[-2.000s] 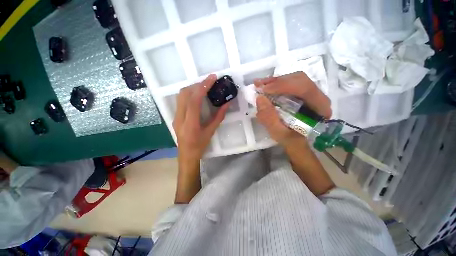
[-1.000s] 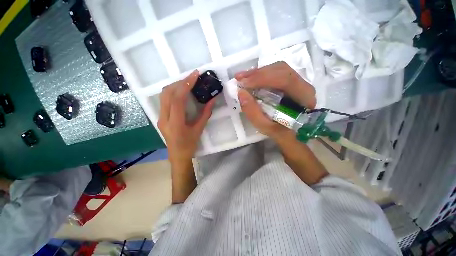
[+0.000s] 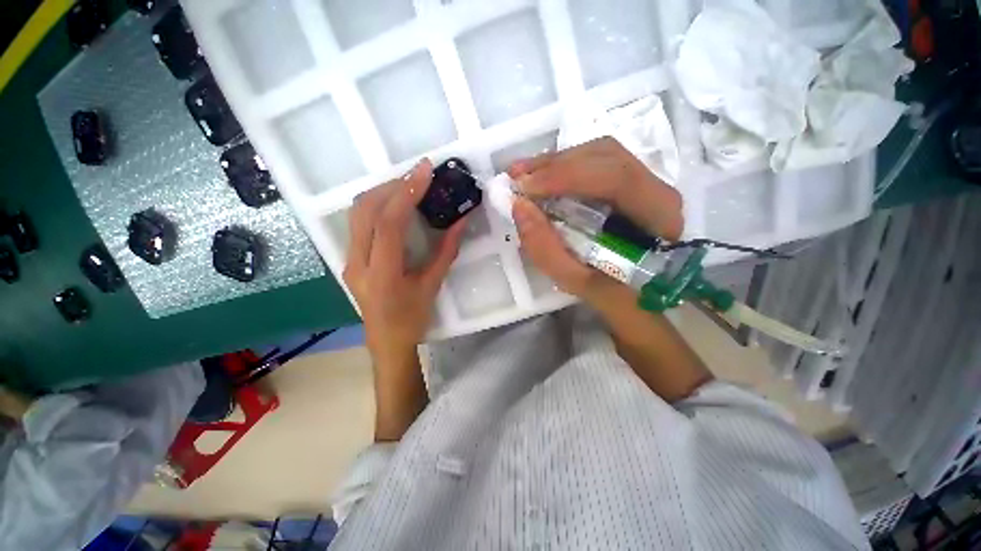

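My left hand (image 3: 395, 250) holds a glossy black housing (image 3: 450, 194) between thumb and fingers over the white blister tray (image 3: 439, 67). My right hand (image 3: 592, 205) grips the glue syringe (image 3: 615, 250) like a pen, its front pointing at the housing's right side. A small white wad (image 3: 501, 198), perhaps tissue, is at the right fingertips around the syringe's front. The needle tip is hidden or too small to tell. A green adapter (image 3: 685, 282) is on the syringe's rear, with a pale hose (image 3: 791, 330) trailing right.
Several housings lie on the silvery bubble sheet (image 3: 188, 194) at left and on the green bench (image 3: 253, 313). Crumpled tissues (image 3: 753, 81) lie on the tray's right side. Stacked trays (image 3: 893, 312) stand at lower right. A person's pale sleeve (image 3: 86, 452) is at lower left.
The whole scene sits further left in view than two seconds ago. Both hands keep their grips, and the housing and syringe stay close together with little change between them.
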